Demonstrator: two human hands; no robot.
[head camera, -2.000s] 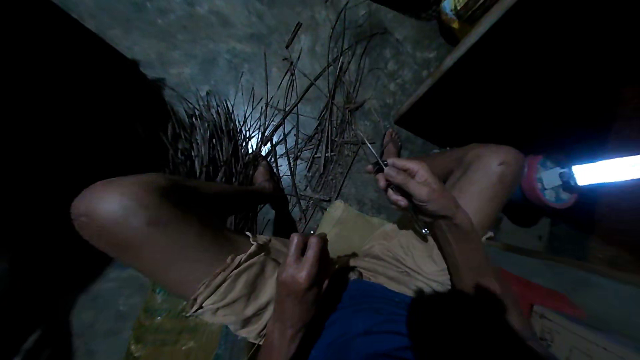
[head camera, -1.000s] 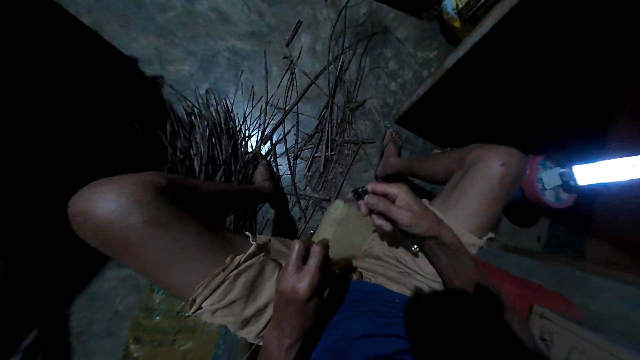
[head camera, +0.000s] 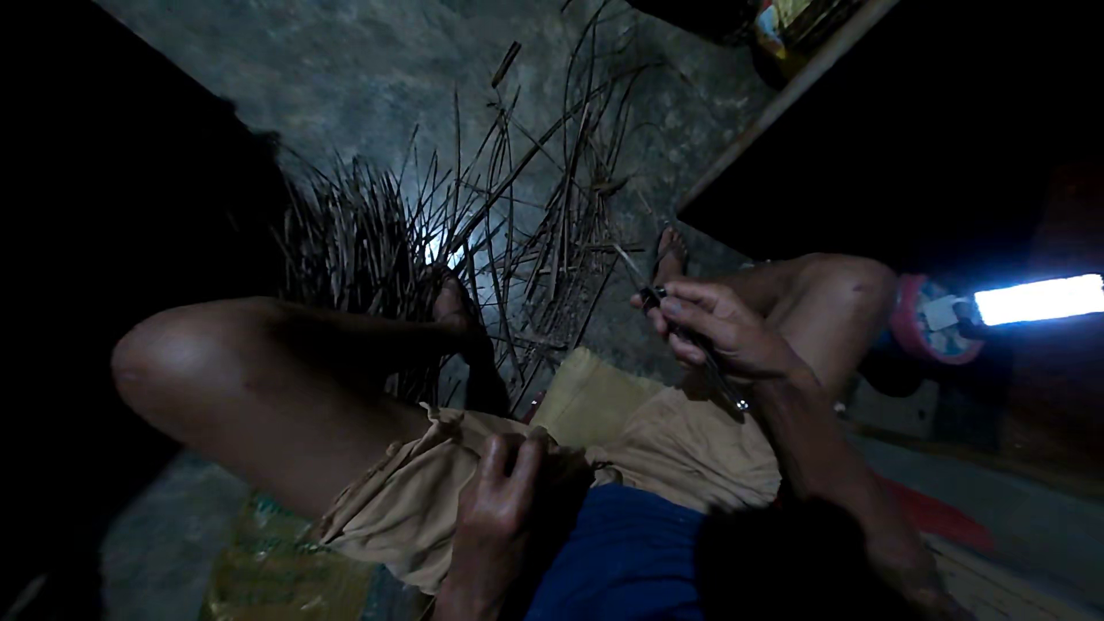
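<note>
My right hand (head camera: 724, 328) is raised over my right thigh and grips a thin pointed metal tool (head camera: 635, 264) with a dark handle; its tip points up and left toward the floor. The exact kind of tool cannot be told in the dim light. My left hand (head camera: 502, 504) rests low at my lap, on the tan shorts (head camera: 414, 509), its fingers bent; whether it pinches something is hidden. Between the thighs lies a pale yellowish flat piece (head camera: 595, 398), its near edge close to the left fingers.
Thin dark sticks (head camera: 354, 233) lie in a dense pile and scattered over the concrete floor (head camera: 345, 69) around my feet. A lit tube lamp (head camera: 1039, 299) with a round red-rimmed base stands at right. A dark board edge (head camera: 776, 103) juts in at upper right; a printed sack (head camera: 285, 569) lies lower left.
My right hand, lower and close to the pale piece one second ago, is now raised away from it with the tool's thin shaft in view. My left hand has barely moved.
</note>
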